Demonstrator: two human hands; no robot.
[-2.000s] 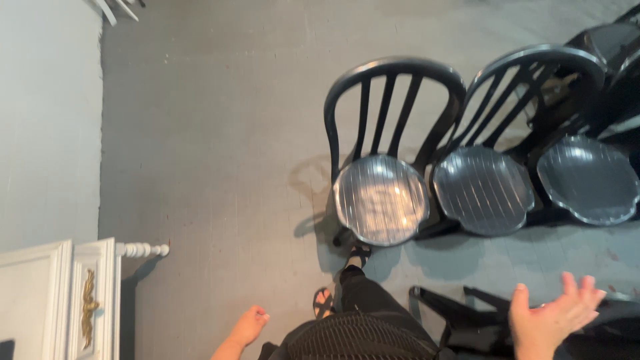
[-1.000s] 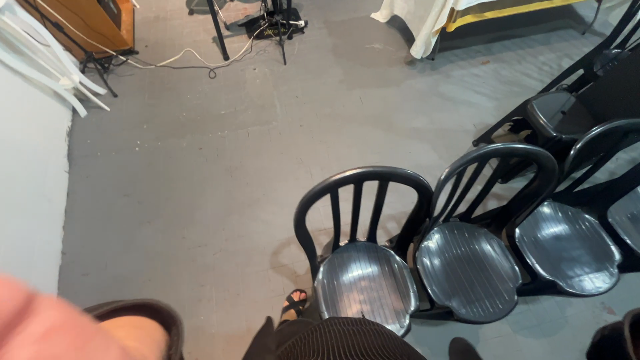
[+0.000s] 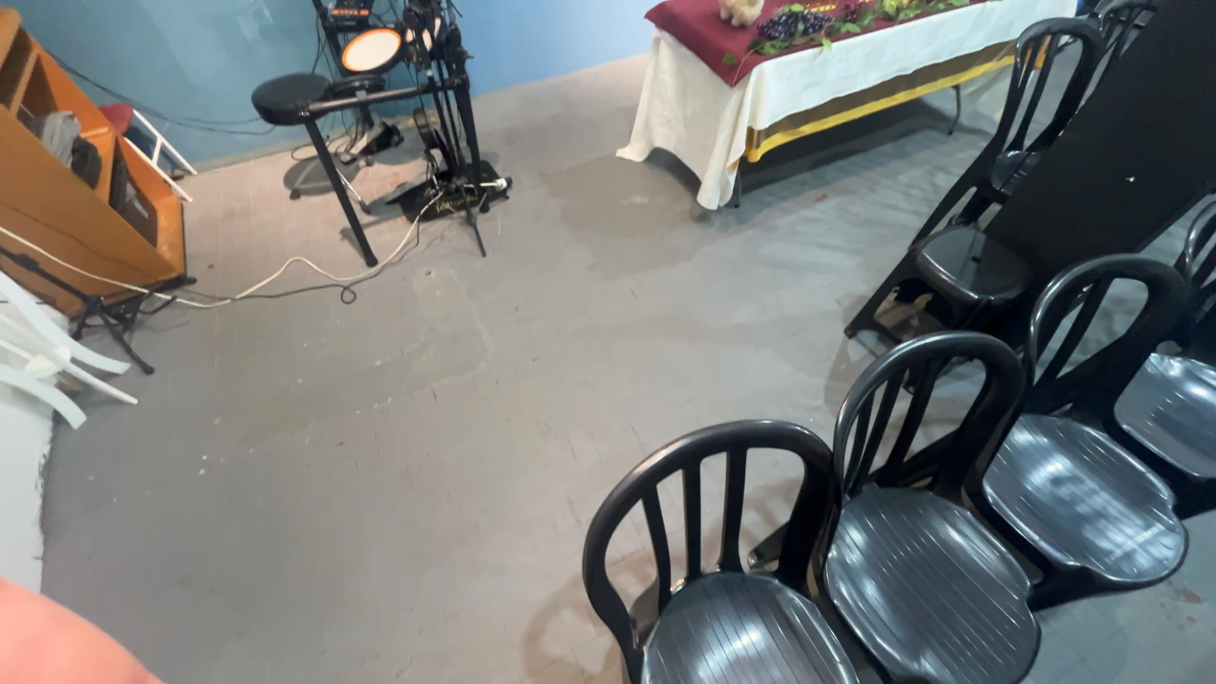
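A blurred part of my left hand or arm (image 3: 62, 641) fills the bottom left corner, close to the camera. Its fingers cannot be made out, nor whether it holds anything. My right hand is out of view. At the lower right a row of black plastic chairs runs up to the right. The nearest chair (image 3: 746, 632) shows its slatted round back and ribbed seat, cut off by the lower edge. Beside it stands a second chair (image 3: 931, 579), and a third chair (image 3: 1083, 494) follows.
A drum throne (image 3: 293, 99) and electronic drum kit (image 3: 446, 114) stand by the blue wall. Cables (image 3: 304, 264) trail over the grey floor (image 3: 399, 456). A table with a white cloth (image 3: 703, 133) is at the back; an orange wooden cabinet (image 3: 157, 218) and white chair legs (image 3: 57, 366) are left.
The view has tilted up strongly, bringing the drum kit and table into sight. Both hands were visible low in the oldest frame; now only a blurred part remains at the left.
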